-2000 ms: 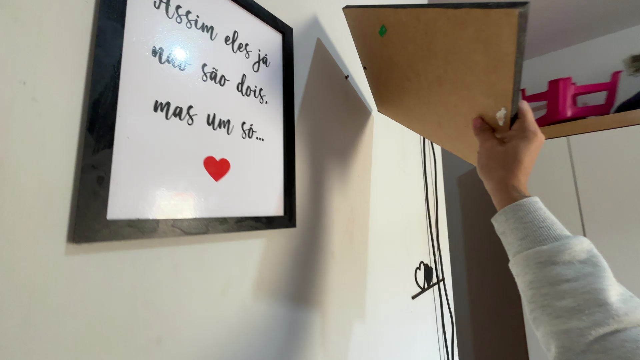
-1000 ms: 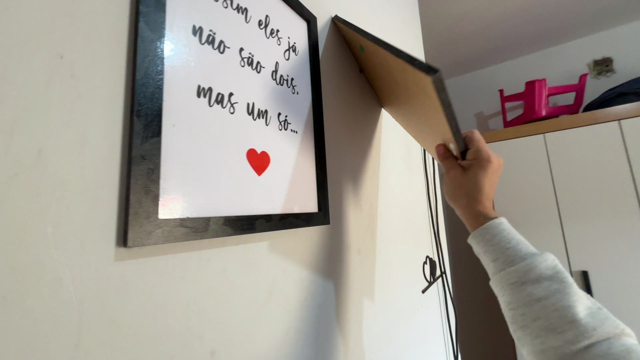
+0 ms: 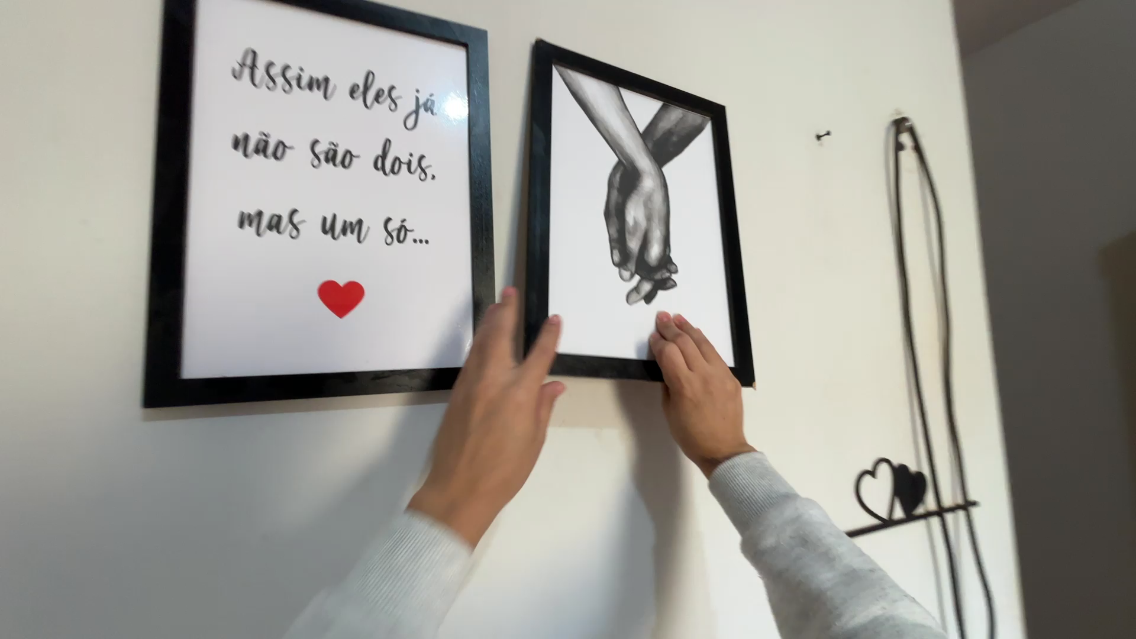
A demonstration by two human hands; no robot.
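A black picture frame with a black-and-white print of two clasped hands (image 3: pixel 710 222) is up against the wall, slightly tilted. The fingers of my right hand (image 3: pixel 701 382) lie flat on its lower front, over the bottom edge. My left hand (image 3: pixel 493 399) is raised with its fingers apart at the frame's lower left corner; whether it touches is not clear. To the left hangs a larger black frame (image 3: pixel 319 386) with script lettering and a red heart (image 3: pixel 341 299). The fingertips of my left hand overlap its lower right corner in the view.
A small nail or hook (image 3: pixel 823 136) sticks out of the wall right of the frames. Dark cords (image 3: pixel 903 257) hang from another hook farther right. Behind them is a black metal heart ornament (image 3: pixel 909 490) on a thin bar. The wall ends at the right edge.
The frame in my right hand, earlier angled out with its brown back showing, now faces front against the wall. My right hand has let go of its edge and rests on its front. My left hand has come into view.
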